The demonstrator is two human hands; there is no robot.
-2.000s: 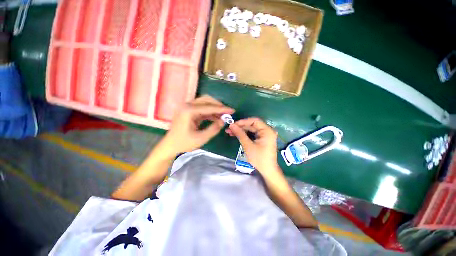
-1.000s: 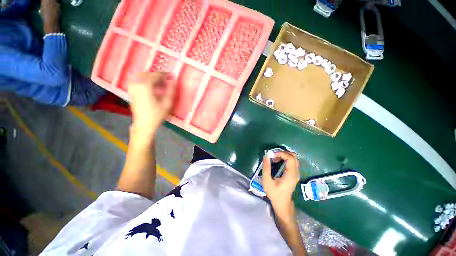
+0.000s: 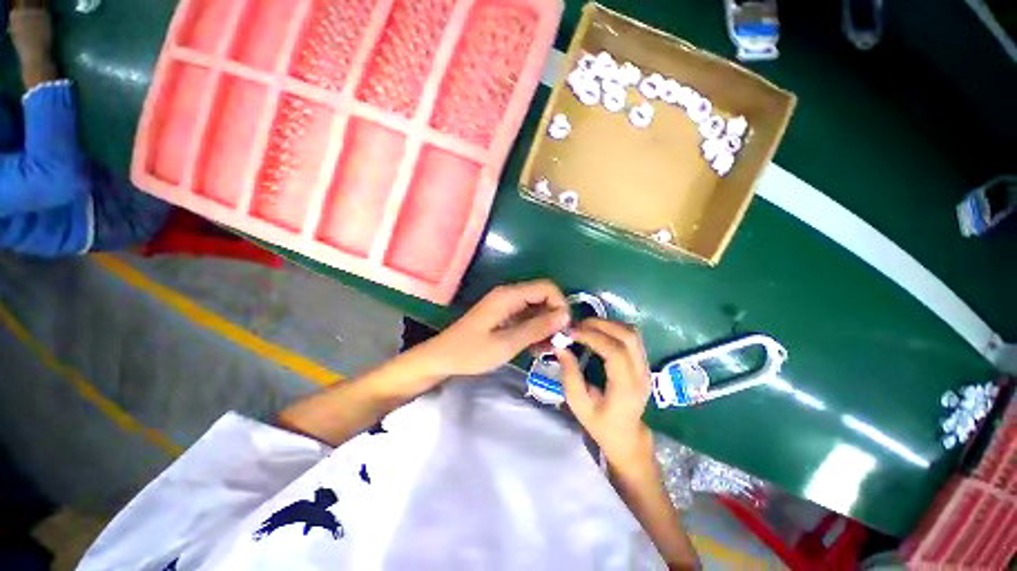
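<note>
My left hand (image 3: 502, 326) and my right hand (image 3: 611, 377) meet at the bench's near edge. Their fingertips pinch a small white ring (image 3: 561, 339) between them. Whether my left fingers also hold a tiny fitting cannot be told. A loop-shaped unit with a blue-and-white end (image 3: 546, 380) lies beneath the hands, partly hidden by them. A second loop-shaped unit (image 3: 683, 385) lies on the green bench just right of my right hand. The open carton (image 3: 636, 184) with white rings stands beyond the hands. The pink-red sorting tray (image 3: 408, 278) is left of the carton, with tiny fittings in several pockets.
More loop units (image 3: 754, 27) lie at the far right of the bench (image 3: 881, 335). Loose white pieces (image 3: 968, 413) and another pink-red tray (image 3: 970, 513) are at the right edge. A person's blue sleeve (image 3: 50, 167) is at the left. Clear plastic (image 3: 714, 474) lies below the bench edge.
My left hand has come back from over the sorting tray to meet my right hand at the white ring. The view has shifted, so tray and carton appear further left and higher.
</note>
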